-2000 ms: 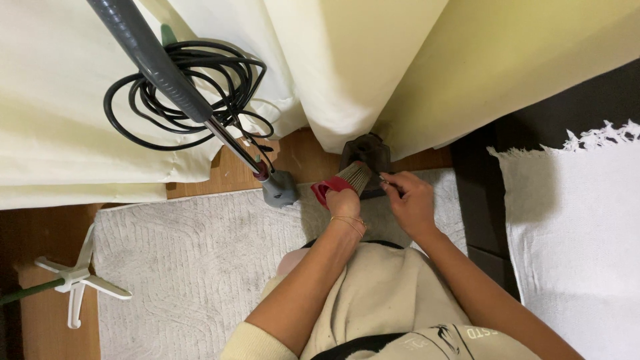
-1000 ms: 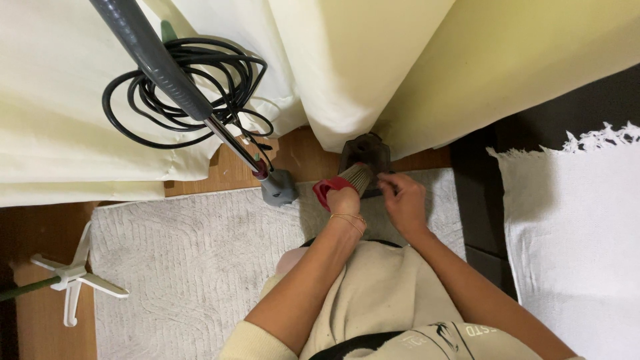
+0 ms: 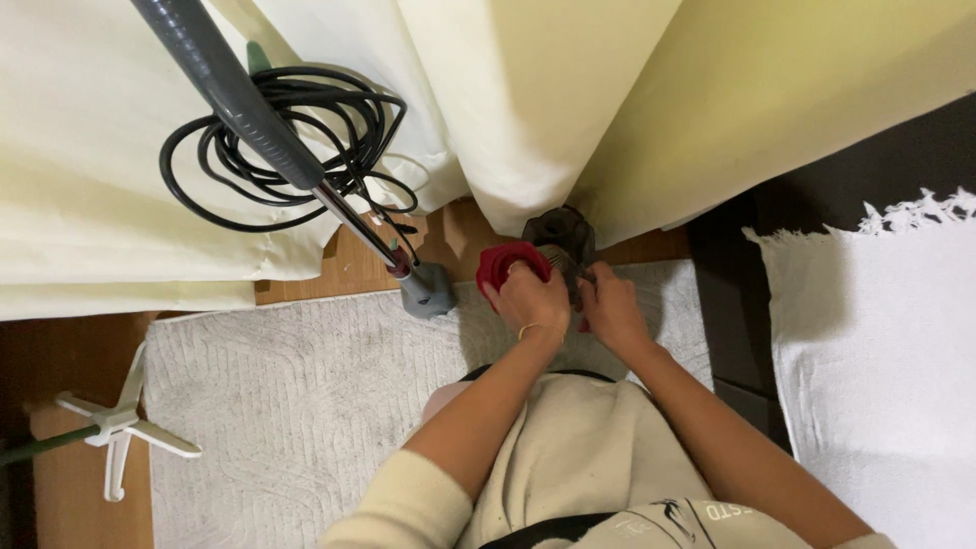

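My left hand (image 3: 534, 299) grips a red plastic part (image 3: 512, 267), its thumb and fingers around the open ring-shaped end. A ribbed, pale conical piece (image 3: 555, 259) joins it on the right, partly behind my fingers. Just beyond lies a dark translucent container (image 3: 560, 229), perhaps a vacuum cleaner's dust cup. At that container's near right edge, my right hand (image 3: 612, 309) has its fingers bent and pinched on its rim or something small there; the fingertips are partly hidden.
To the left stands a grey vacuum cleaner tube (image 3: 244, 107) with a grey foot (image 3: 428, 291) and a coiled black cable (image 3: 282, 152). Cream curtains (image 3: 526, 91) hang ahead. A pale rug (image 3: 305, 396), a white stand base (image 3: 118, 423) and a white fringed cloth (image 3: 877, 335) surround the work.
My left hand has turned the red part, so that its open end shows more. My right hand remains beside the dark container.
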